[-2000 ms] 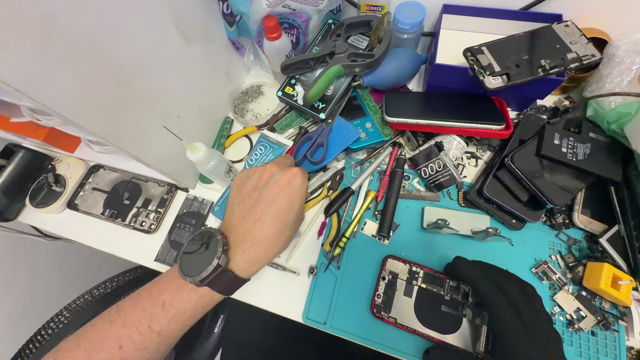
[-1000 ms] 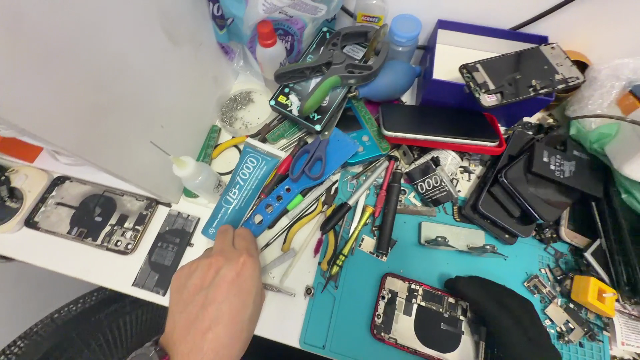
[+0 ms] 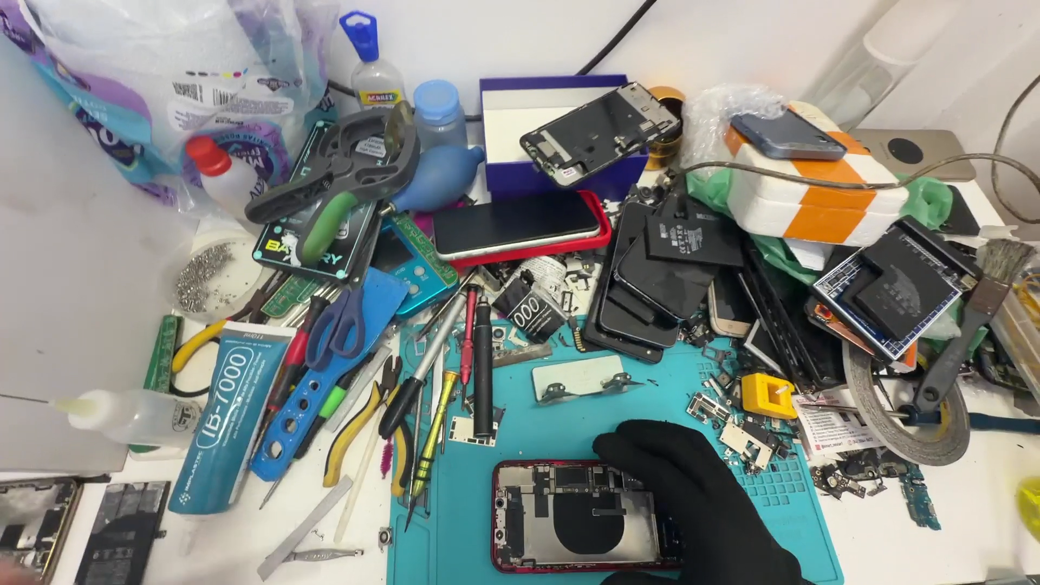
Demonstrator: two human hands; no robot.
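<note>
My right hand, in a black glove, grips the right end of an open red-framed smartphone housing, fingers over its upper edge. The housing lies on a teal repair mat, its inside facing up with boards and a round black pad showing. Only a blurred bit of my bare left hand shows at the lower left corner, beside another open phone housing; whether it holds anything is hidden. A phone battery lies to the right of that housing.
A glue tube, scissors, pliers and screwdrivers crowd the left and middle. Stacked phone parts, a yellow block, a tape roll and a brush lie to the right.
My left hand has moved from beside the scissors, down past the glue tube, to the lower left corner. My gloved right hand stays at the red-framed housing.
</note>
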